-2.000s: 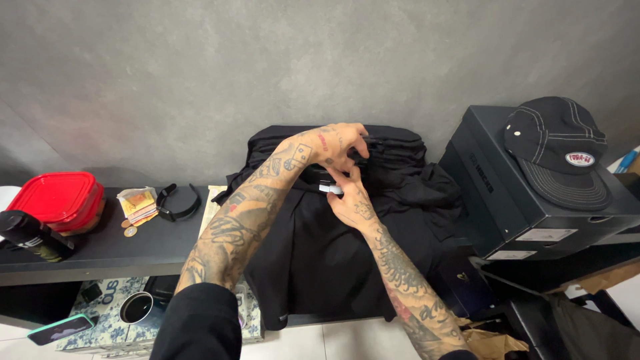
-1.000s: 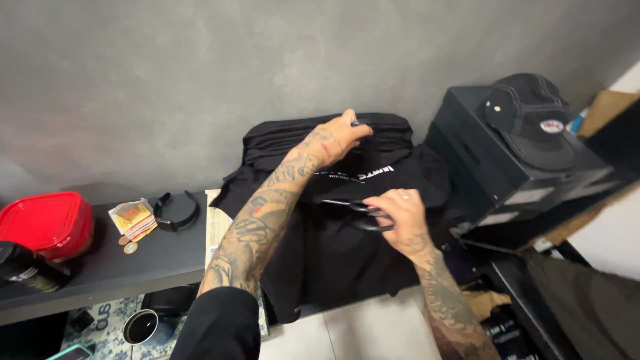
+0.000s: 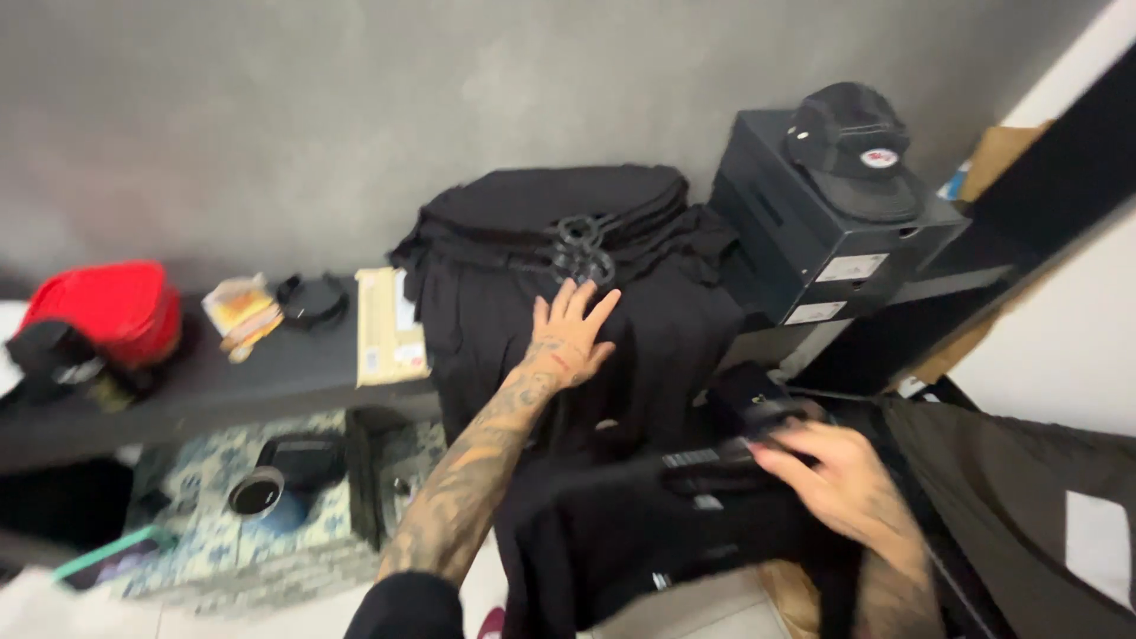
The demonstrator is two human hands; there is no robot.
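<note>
My left hand (image 3: 572, 342) lies with its fingers spread on a pile of black garments (image 3: 497, 311) on the shelf. Several dark hanger hooks (image 3: 581, 248) stick out of the pile just beyond its fingertips. At the lower right, my right hand (image 3: 830, 475) is closed on a black T-shirt (image 3: 612, 532) with small pale print, which hangs down in front of the shelf. The right hand and the part it grips are blurred; a dark hanger seems to be in the shirt's neck.
On the shelf's left stand a red-lidded container (image 3: 106, 306), banknotes (image 3: 244, 311), black headphones (image 3: 312, 300) and a beige packet (image 3: 377, 333). A black cap (image 3: 852, 151) tops dark boxes (image 3: 772, 222) at right. Below are a mug (image 3: 266, 499) and a phone (image 3: 115, 559).
My right hand has moved right and towards me with the black T-shirt, which lay over the pile before. My left hand has come down from the pile's back and its fingers have spread.
</note>
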